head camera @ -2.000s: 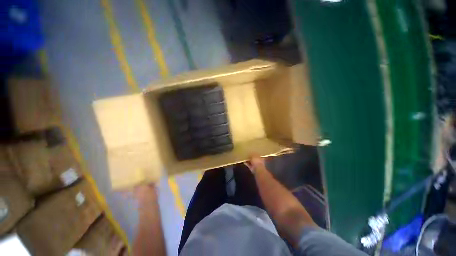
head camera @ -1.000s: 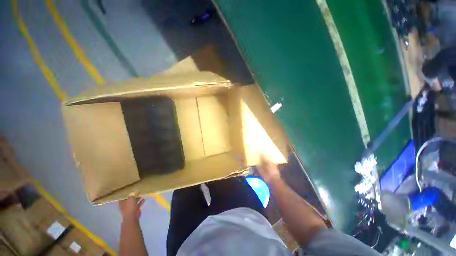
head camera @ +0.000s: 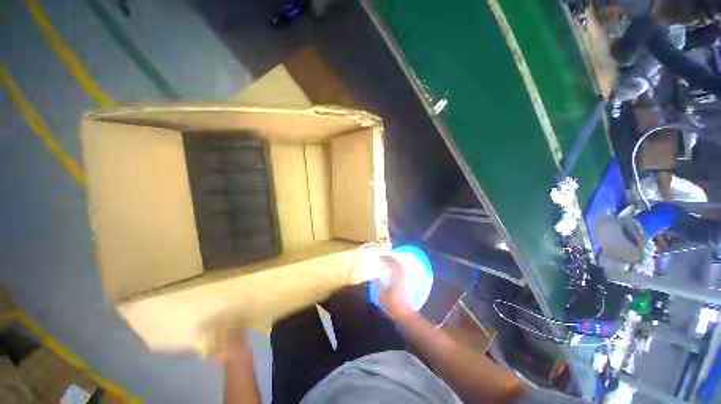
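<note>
An open brown cardboard carton (head camera: 308, 189) is held up in front of me, its opening facing me. A black component tray (head camera: 235, 197) with rows of pockets lies inside, left of the carton's middle, and bare cardboard shows to its right. My left hand (head camera: 228, 344) holds the carton's near wall at the lower left; it is blurred. My right hand (head camera: 393, 286) is at the near right corner of the carton, in front of the blue stool. Its fingers are blurred and partly lost in glare.
The green bench and belt (head camera: 490, 134) run along the right. A round blue stool (head camera: 411, 278) is beside my right hand. A soldering station (head camera: 589, 326) with red lights and a pile of white parts (head camera: 564, 207) are at the right. Other cartons (head camera: 55, 379) lie lower left. A person's arm (head camera: 664, 51) shows upper right.
The carton has moved left in view and its side flaps no longer stick out at left and right. My right hand has shifted to its near right corner. The stool and soldering station have come into view.
</note>
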